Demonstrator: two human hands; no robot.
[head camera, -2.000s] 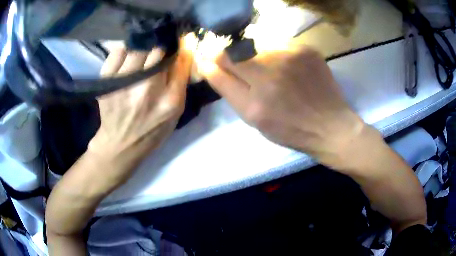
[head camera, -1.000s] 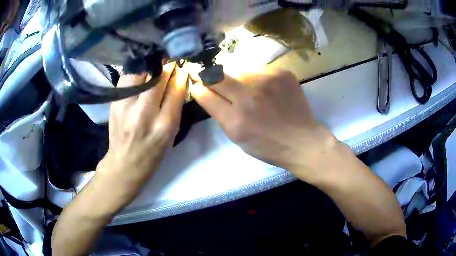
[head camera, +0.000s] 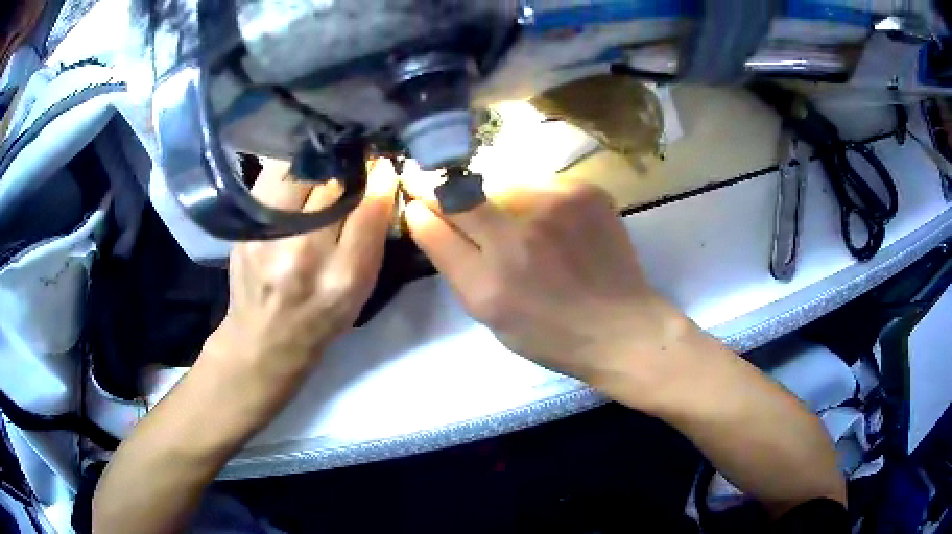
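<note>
A black fabric piece (head camera: 393, 290) shows between and below my hands, leading up to the bright needle area of the sewing machine (head camera: 298, 47). My left hand (head camera: 298, 266) lies left of the needle area, its thumb and index fingertip close together at the cloth; the curved dark guard partly covers its fingers. My right hand (head camera: 553, 276) lies to the right, bare, its fingertips at the same spot, almost touching the left ones. A small dark block (head camera: 460, 192) hangs over the right fingers. Glare hides the exact grip and the needle.
Black-handled scissors (head camera: 864, 209) and a narrow silver tool (head camera: 786, 224) lie on the right. A brownish translucent piece (head camera: 611, 113) sits behind my right hand on the tan bed plate (head camera: 694, 162). White-and-black cloth (head camera: 47, 302) is heaped at left. A grey-white band (head camera: 501, 422) edges the table.
The view has shifted, so the machine, scissors and table sit lower in the picture and more of the machine head shows. Both hands stay at the needle area with little visible change.
</note>
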